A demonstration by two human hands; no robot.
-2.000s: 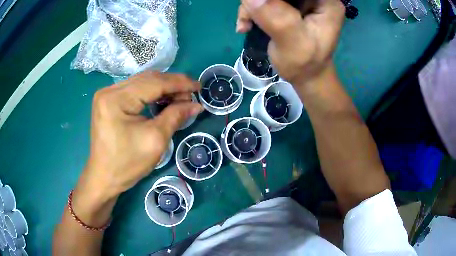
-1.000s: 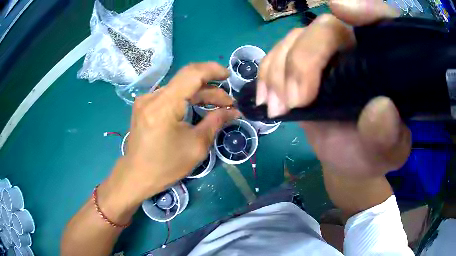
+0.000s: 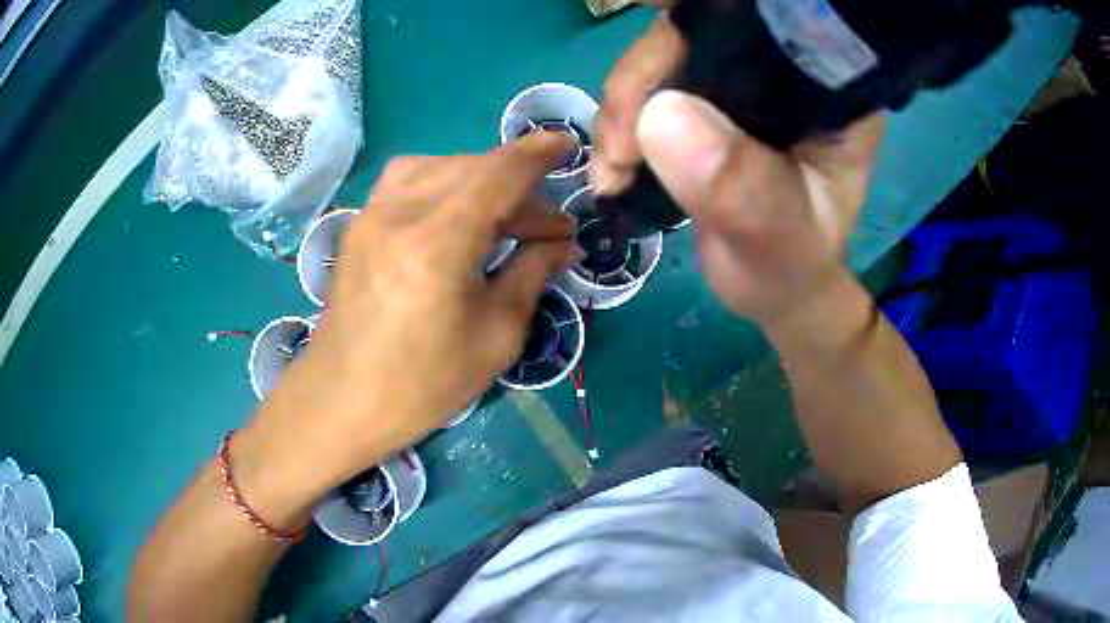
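My right hand (image 3: 755, 207) grips the black electric screwdriver (image 3: 779, 73), with its pale label facing up. The tool's dark tip end is over a white fan housing (image 3: 627, 286) with thin spokes and a dark centre. My left hand (image 3: 414, 304) reaches in from the left, thumb and fingers bent close together beside that housing; whether they pinch a small screw I cannot tell. Several more housings stand around my hands, one behind (image 3: 548, 97), one in front (image 3: 572, 329) and one near the bench edge (image 3: 356, 517). Others are partly hidden by my left hand.
A clear bag of screws (image 3: 262, 134) lies at the back left. More stacked housings (image 3: 37, 548) are at the lower left edge. Red and black wires with white connectors trail from some housings. A blue stool (image 3: 1010, 329) and cardboard are below the bench at the right.
The screwdriver has swung from lying nearly level to tilting up to the right, its tip end now over a housing. The camera view has shifted, and my left hand stays among the housings.
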